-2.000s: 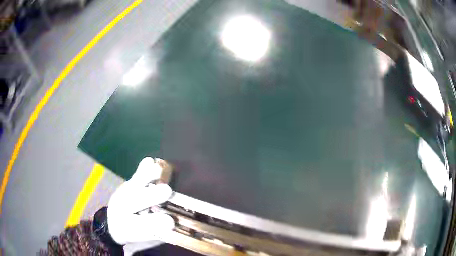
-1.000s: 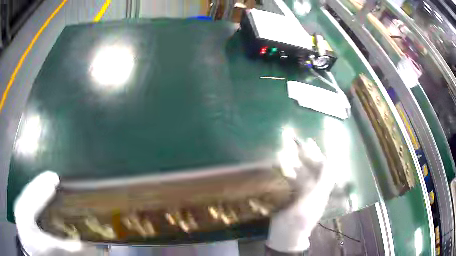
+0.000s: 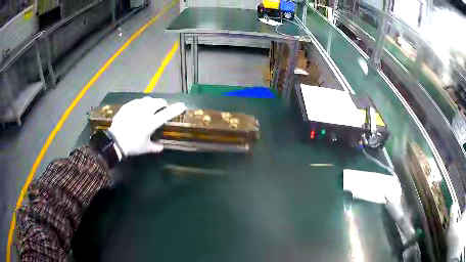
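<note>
A long brass-coloured metal bar assembly (image 3: 204,130) lies across the far left part of the dark-green bench (image 3: 245,204). Paired round bosses show on its top, and an amber strip and a silver lower rail on its near side. My left hand (image 3: 137,127), in a white glove, grips it left of its middle, fingers over the top and thumb at the near side. A blurred white shape, likely my gloved right hand (image 3: 455,238), is cut off by the right edge beside a second brass-coloured bar assembly (image 3: 428,192); its grip cannot be told.
A black control box (image 3: 332,120) with a white sheet on top stands at the back right. A folded white cloth or paper (image 3: 370,185), a thin stick (image 3: 321,165) and a blurred pale elongated thing (image 3: 402,222) lie nearer. A green conveyor-like surface runs along the right. Another table (image 3: 225,24) stands beyond.
The view has lifted. The bar has moved from close in front of me to the bench's far side. My right hand has left it; my left hand still holds it.
</note>
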